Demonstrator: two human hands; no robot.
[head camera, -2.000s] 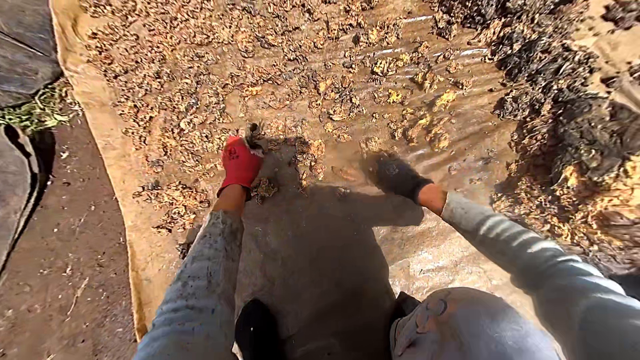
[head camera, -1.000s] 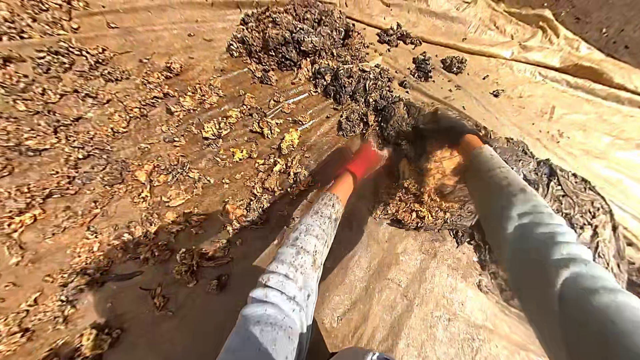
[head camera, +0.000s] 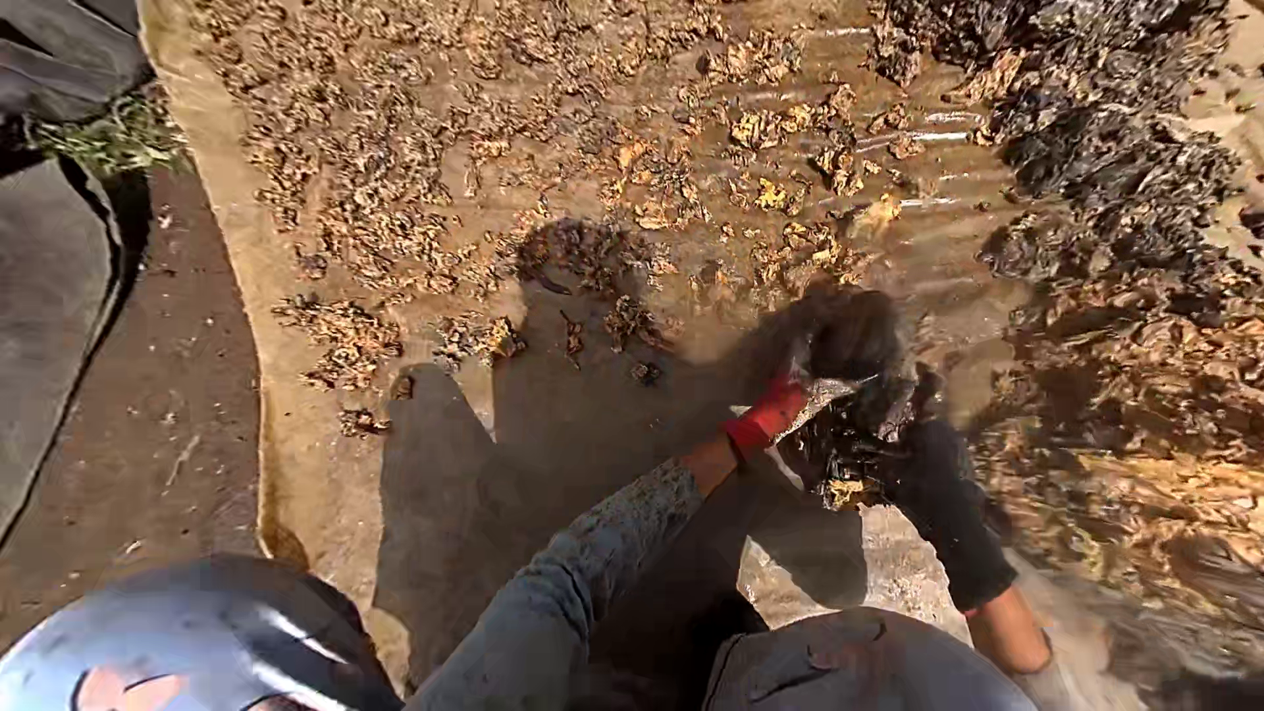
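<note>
My left hand (head camera: 775, 413), in a red work glove, and my right hand (head camera: 953, 513), in a black glove, are on either side of a dark, wet-looking clump of plant matter (head camera: 854, 434) and hold it between them. The clump is blurred, and the fingers of both hands are partly hidden by it. Shrivelled brown pieces (head camera: 395, 188) lie spread over a tan tarp (head camera: 938, 296) beyond the hands. To the right is a heap of darker, crumpled matter (head camera: 1106, 128).
My knees (head camera: 188, 632) show at the bottom edge. Left of the tarp's edge (head camera: 232, 296) lie bare brown ground (head camera: 168, 415), a grey sheet (head camera: 49, 296) and some green plant bits (head camera: 118, 133). My shadow falls over the middle of the tarp.
A second ago both hands were at the dark heap; now they hold a clump over the tarp to its left. The view has swung back left.
</note>
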